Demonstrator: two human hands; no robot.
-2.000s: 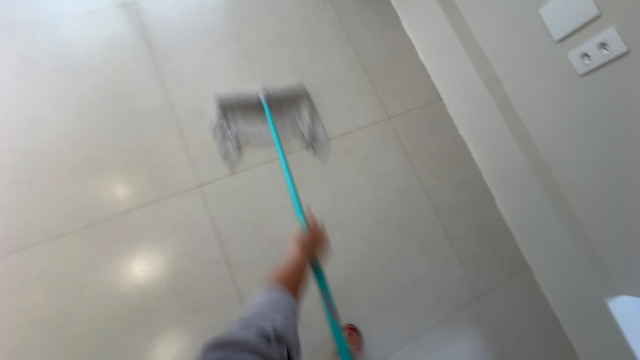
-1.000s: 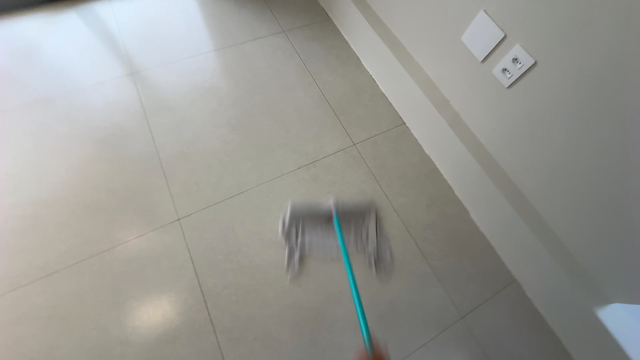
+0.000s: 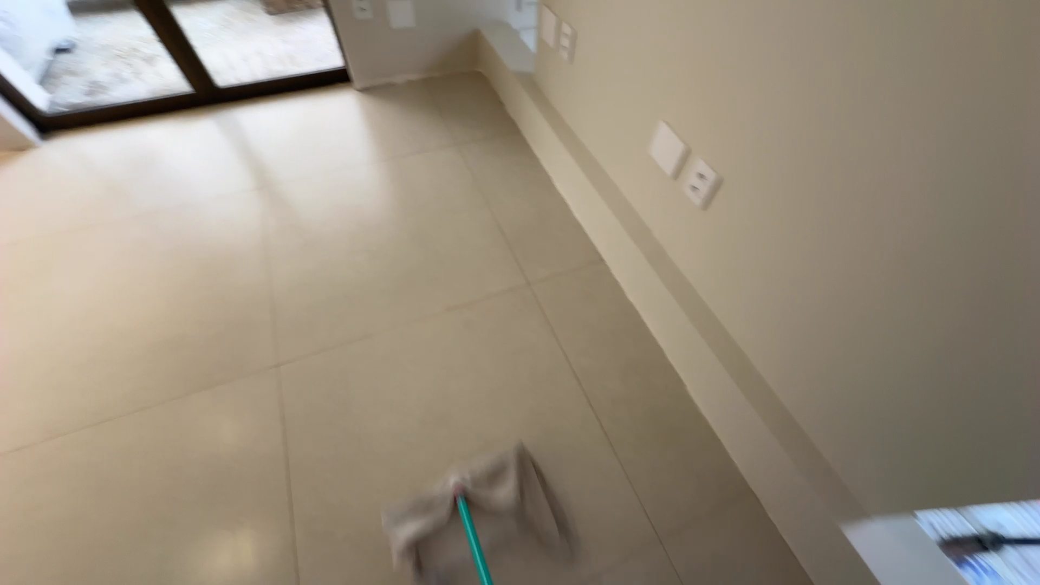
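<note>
A greyish-beige floor cloth [image 3: 487,516] lies draped over the head of a pole with a green handle [image 3: 474,540], on the large pale floor tiles at the bottom centre of the head view. The handle runs down out of the frame's lower edge. Neither of my hands shows, so what each one holds is hidden. The cloth is blurred, with its sides hanging in folds.
A beige wall with a low ledge [image 3: 650,280] runs along the right, bearing a socket plate [image 3: 702,183] and a blank plate [image 3: 669,149]. A dark-framed glass door [image 3: 203,89] stands at the far left. A white surface [image 3: 886,548] with papers juts in at lower right.
The view has tilted up, bringing in the glass door. A hand on the handle two seconds ago has left the frame. The cloth, spread fairly level before, now sits skewed.
</note>
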